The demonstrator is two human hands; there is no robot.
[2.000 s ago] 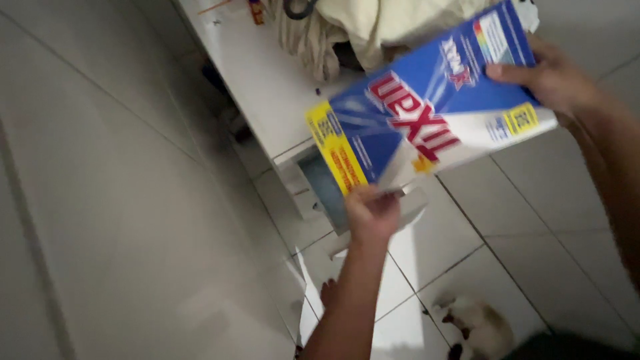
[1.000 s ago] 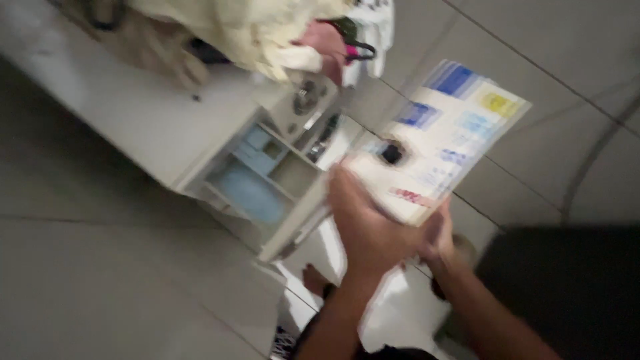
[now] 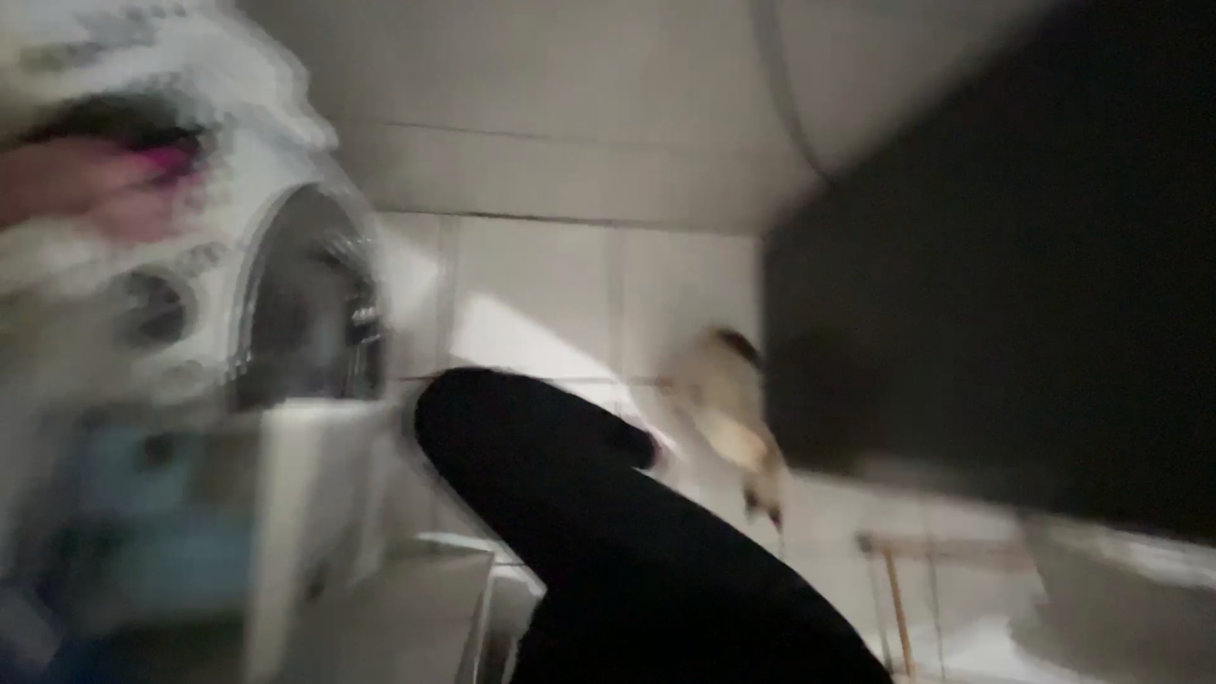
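Observation:
Neither my left hand nor my right hand shows in the blurred head view, and the detergent box is out of sight too. A washing machine with a round glass door fills the left side. Its detergent drawer, with light blue inside, stands pulled out at the lower left. Pink and pale cloths lie on the machine at the far left. My legs in black clothing cross the lower middle.
A cat, pale with dark markings, is on the tiled floor right of my legs. A large dark surface takes up the right side. Near the bottom right is a thin orange-brown bar.
Both hands and the blue and white detergent box, seen held in the earlier frames, have left the view. The view has swung strongly, with the machine now larger at the left.

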